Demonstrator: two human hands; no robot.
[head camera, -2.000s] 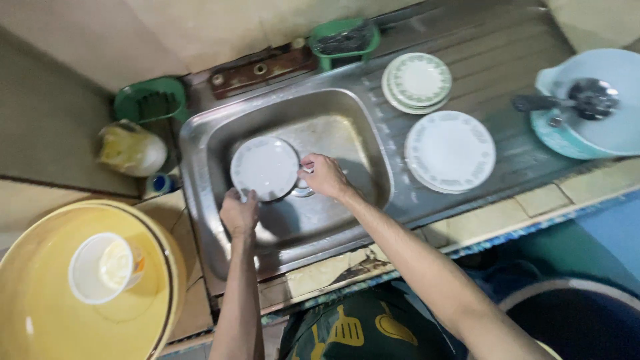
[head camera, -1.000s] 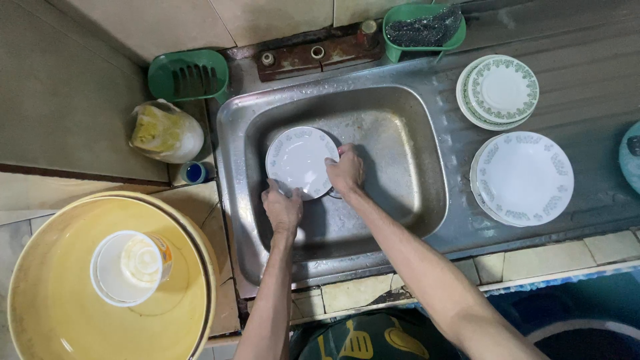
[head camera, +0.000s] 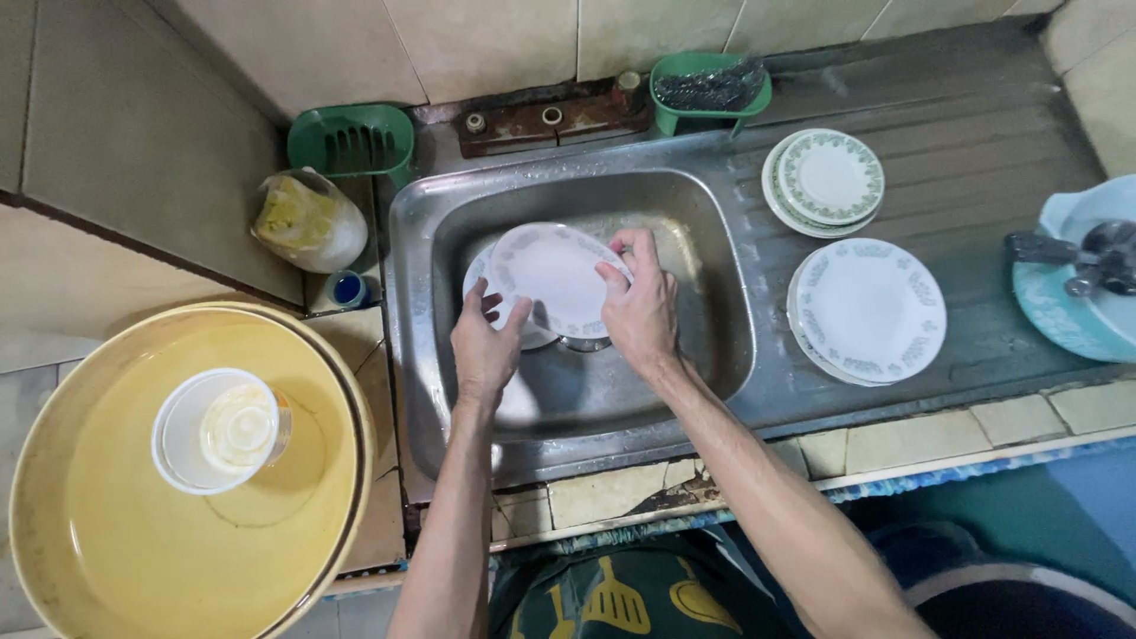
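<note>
Inside the steel sink (head camera: 568, 417), my right hand (head camera: 641, 297) grips the right rim of a white plate (head camera: 559, 280) with a patterned border, thumb on its face. This plate is raised and tilted above another white plate (head camera: 480, 277), which shows at its left and below. My left hand (head camera: 490, 342) is at the lower left of both plates, fingers apart; whether it touches either rim is not clear. On the drainboard right of the sink stand a stack of small green-patterned plates (head camera: 832, 177) and a stack of larger white plates (head camera: 870, 311).
Left stands a yellow basin (head camera: 115, 532) of water with a white plastic tub (head camera: 213, 430) in it. A green soap dish (head camera: 351, 142), a bag (head camera: 311, 222) and a blue-filled cup (head camera: 347, 288) sit left of the sink. Behind is a green holder (head camera: 710, 93); far right, a light-blue basin (head camera: 1065, 311).
The held plate has been lifted and moved to the right, uncovering part of a second plate beneath it. My left hand's fingers have spread apart. The drainboard stacks have stayed put.
</note>
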